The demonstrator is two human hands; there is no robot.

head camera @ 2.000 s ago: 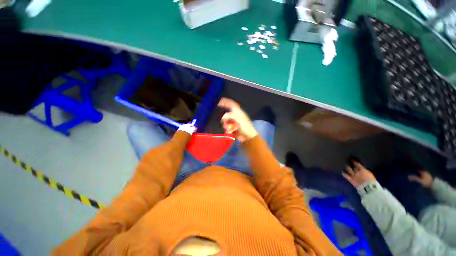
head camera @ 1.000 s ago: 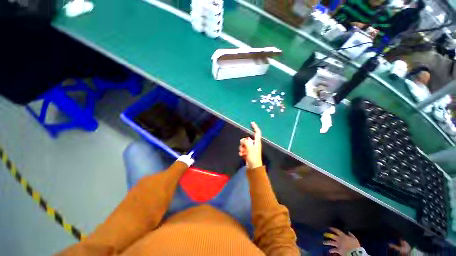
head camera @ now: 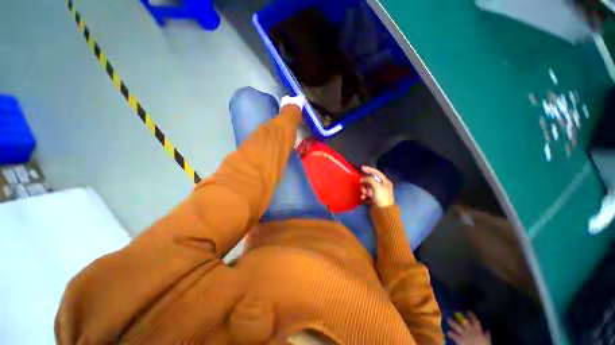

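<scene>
The red plastic stool [head camera: 332, 176] shows between my legs. My right hand [head camera: 377, 187] is bare, with its fingers curled at the stool's right edge; whether it grips the edge is unclear. My left hand [head camera: 292, 102], in a white glove, is small and blurred beside the rim of the blue plastic crate [head camera: 286, 67]. Its fingers are not clear. The crate holds brown scraps. Small white squares [head camera: 558, 114] lie loose on the green bench at the right.
The bench edge [head camera: 465, 135] curves down the right side. Brown cardboard [head camera: 502, 246] is under the bench. A neighbour's hand [head camera: 469, 330] shows at the bottom. A white surface [head camera: 61, 249] is at the lower left, near yellow-black floor tape [head camera: 138, 111]. A limp white cloth [head camera: 605, 209] lies at the far right.
The view has turned and tilted, so the bench now lies at the right and more floor shows. My right hand, raised with a finger extended before, is now down at the stool's edge.
</scene>
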